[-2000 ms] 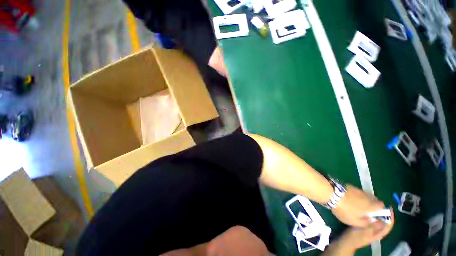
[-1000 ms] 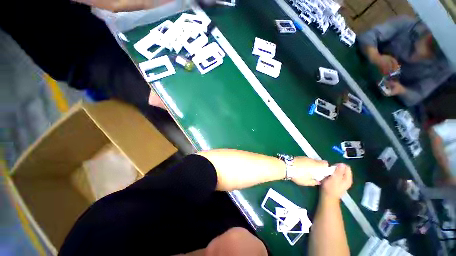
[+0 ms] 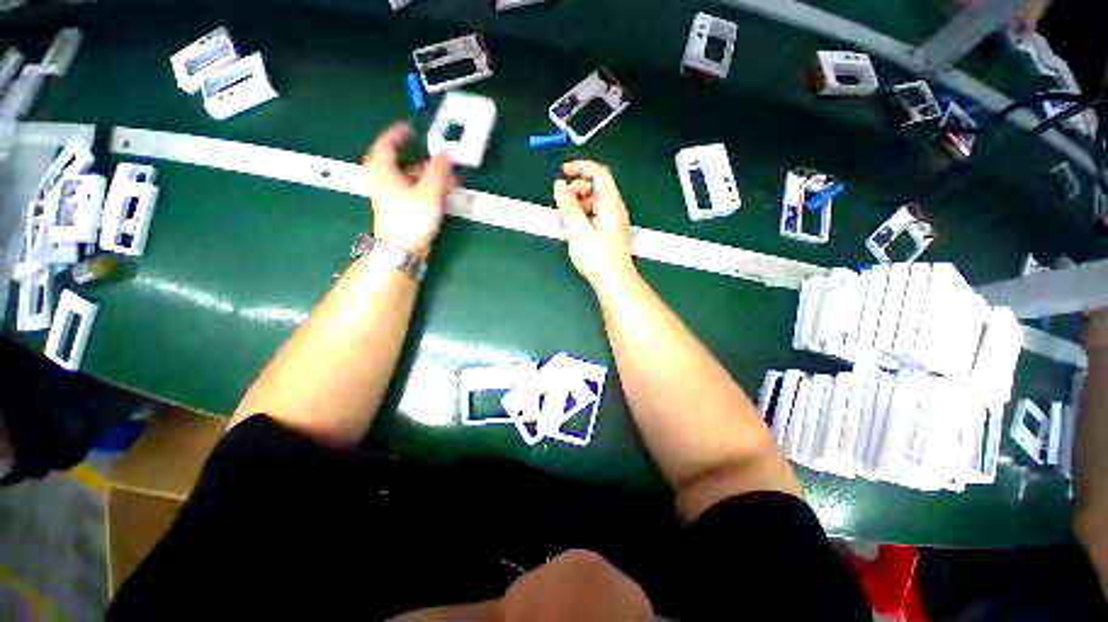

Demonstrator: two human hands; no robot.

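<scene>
My left hand [image 3: 408,194], slightly blurred and with a watch at the wrist, is over the pale metal strip with fingers apart. A closed white unit [image 3: 479,126] lies on the belt just beyond its thumb; whether they touch is unclear. My right hand [image 3: 595,221] is empty, fingers slightly curled, at the strip's far edge. An open unit [image 3: 591,107] with a blue part [image 3: 548,141] lies just beyond it. Another open unit [image 3: 452,61] with a blue part [image 3: 416,91] lies farther back. Several loose front covers [image 3: 491,396] overlap on the green worktop before me.
Two packed rows of white covers [image 3: 886,314] stand at the right. A loose heap of white housings [image 3: 75,213] lies at the left. More units [image 3: 708,182] are scattered on the belt. A metal bar [image 3: 1055,287] and another person's arm [image 3: 1095,419] are at the right edge.
My hands were together around a white piece; now they are apart and a white unit lies on the belt by my left hand. The view has turned, bringing the packed rows into full view.
</scene>
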